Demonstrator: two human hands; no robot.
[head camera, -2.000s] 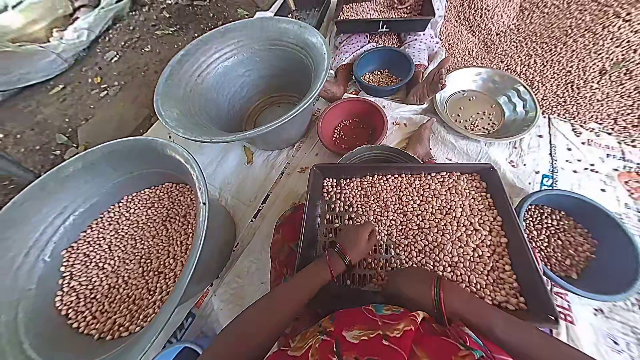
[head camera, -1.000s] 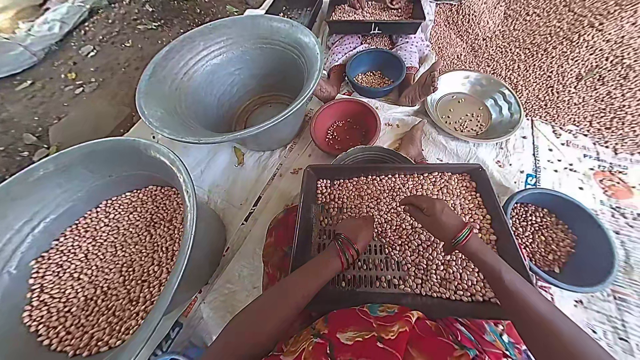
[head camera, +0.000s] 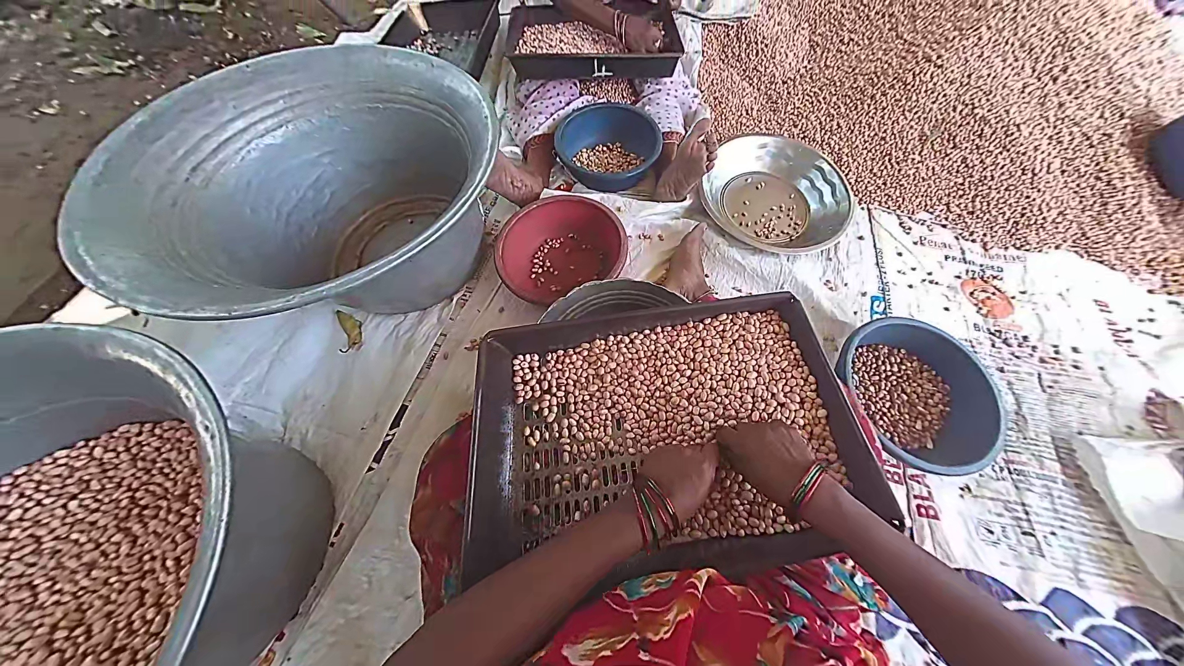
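A dark slotted plastic tray (head camera: 490, 444) lies across my lap, with a layer of shelled nuts or beans (head camera: 684, 379) over most of its floor. Bare slots show at its left and lower left. My left hand (head camera: 680, 474), with bangles at the wrist, rests knuckles up on the nuts near the tray's middle. Close beside it on the right, my right hand (head camera: 766, 458) is also down among the nuts. Both hands' fingers are curled under and hidden, so whether they hold any nuts does not show.
Large metal tubs (head camera: 277, 176) stand at left, the nearer one (head camera: 217, 435) part-filled with nuts. Ahead are a red bowl (head camera: 561, 248), a blue bowl (head camera: 609, 146) and a steel pan (head camera: 777, 193). Another blue bowl (head camera: 967, 398) sits right. A co-worker's feet (head camera: 686, 165) and tray (head camera: 597, 65) are opposite.
My right hand has come down and in from the upper middle of the tray to beside my left hand. The co-worker's hand now shows over the far tray.
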